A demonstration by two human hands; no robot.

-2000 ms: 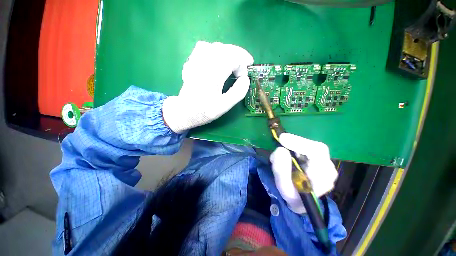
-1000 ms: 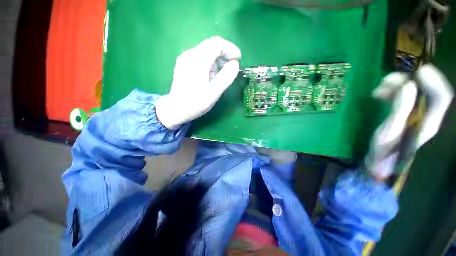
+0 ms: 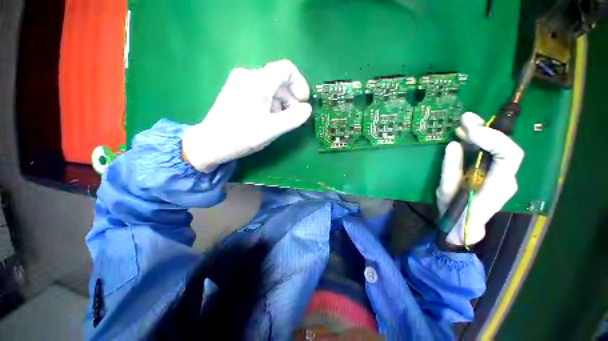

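The PCB panel [image 3: 388, 114], three joined green boards, lies on the green mat. My right hand [image 3: 481, 174], in a white glove, holds the soldering iron [image 3: 508, 114] to the right of the panel. The iron points up and away, its tip close to the tip-cleaning tray [image 3: 553, 54]. My left hand [image 3: 252, 114], also gloved, is just left of the panel, with thumb and forefinger brought close together. Whether it pinches solder wire cannot be seen.
A red-orange bin [image 3: 92, 86] with a dark rim stands left of the mat [image 3: 200, 40]. A small white-green round item [image 3: 101, 158] is at the mat's left edge. A small part [image 3: 539, 126] lies at right, near the yellow edge [image 3: 568, 150]. A thin dark rod [image 3: 489, 8] lies at top.
My right hand has taken the iron off the left board and over to the right, by the tray, and has since come back lower. My left hand has drawn slightly left, away from the panel.
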